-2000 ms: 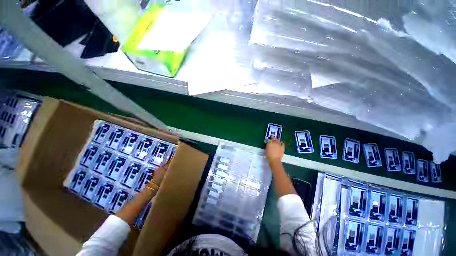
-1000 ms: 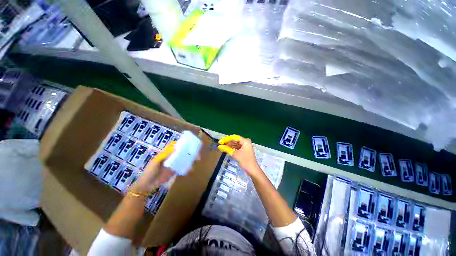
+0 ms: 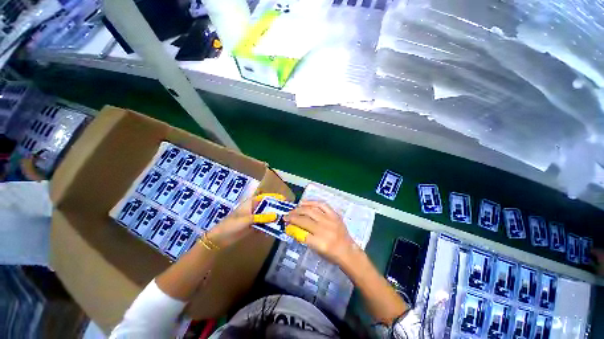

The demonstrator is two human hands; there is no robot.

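Observation:
A flat blue-white module with a dark centre (image 3: 273,215) is held between both hands, dark-centred face up, above the carton's right edge. My left hand (image 3: 242,222) grips its left side, with yellow cots on the fingers. My right hand (image 3: 318,228) is at its right side, fingertips on its face; whether they hold a small part is hidden. The open brown carton (image 3: 86,245) holds a tray of similar modules (image 3: 173,198) in rows. The small-parts tray (image 3: 324,265) lies partly under my right hand and wrist.
Spaced modules lie on the green conveyor (image 3: 298,149), the nearest one (image 3: 389,185) at the left of the row. A black phone (image 3: 402,261) and a filled white tray (image 3: 569,298) are at right. A green-and-white box (image 3: 265,66) and plastic sheets (image 3: 457,66) occupy the shelf. Another person's hand (image 3: 30,167) shows far left.
My left hand has taken a module from the carton and turned its dark-centred face up. My right hand has left the conveyor, passed near the small-parts tray, and come to the module.

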